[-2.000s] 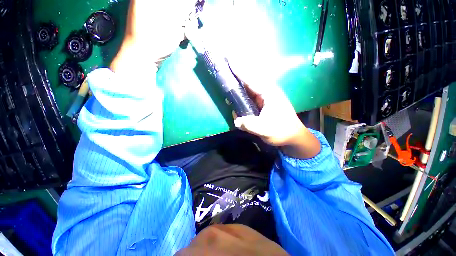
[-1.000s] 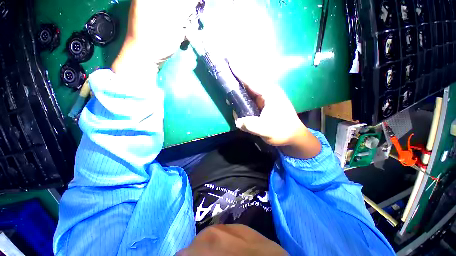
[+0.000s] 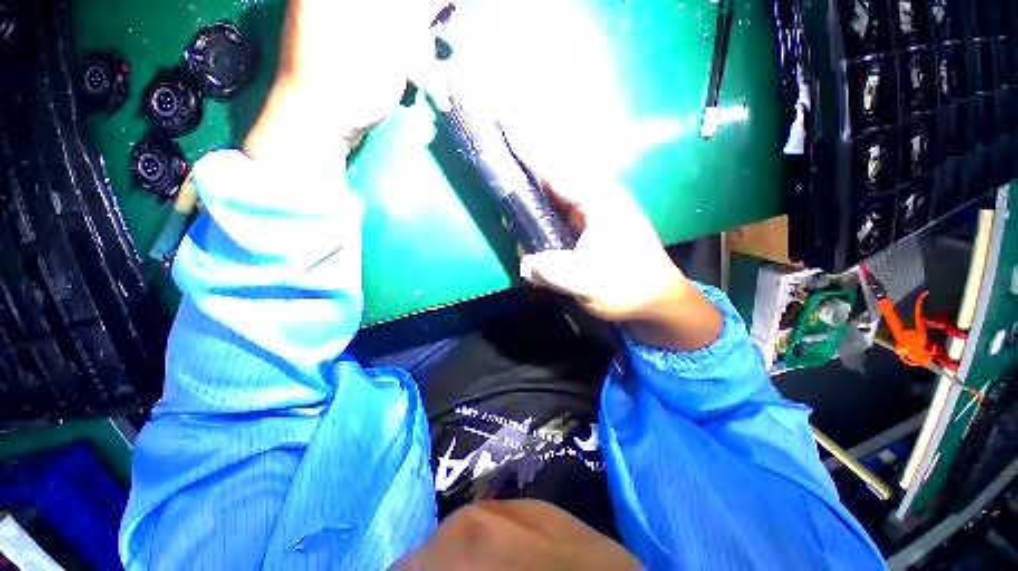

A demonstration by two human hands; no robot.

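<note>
My right hand (image 3: pixel 592 251) is closed around the lower end of a thick black cylindrical power tool (image 3: pixel 499 178). The tool slants up and left over the green bench, its upper end lost in white glare. My left hand (image 3: pixel 352 56) is at the top of the view, overexposed, beside the tool's upper end. A small dark piece (image 3: pixel 442 31) shows at that end; I cannot tell whether my left hand holds it. Several round black parts (image 3: pixel 170 100) lie loose at the left, near a pale greenish stick-shaped tool (image 3: pixel 173 223).
A black blister tray (image 3: pixel 67 290) fills the left side. Another black tray (image 3: pixel 893 123) at right holds parts. A slim dark tool (image 3: pixel 718 67) lies right of the glare. Below right are a white-sided box with a green board (image 3: pixel 820 326) and an orange-handled tool (image 3: pixel 910 335).
The dark piece at the tool's upper end shows in a slightly different shape. The tool's lower end and my right hand have shifted very slightly.
</note>
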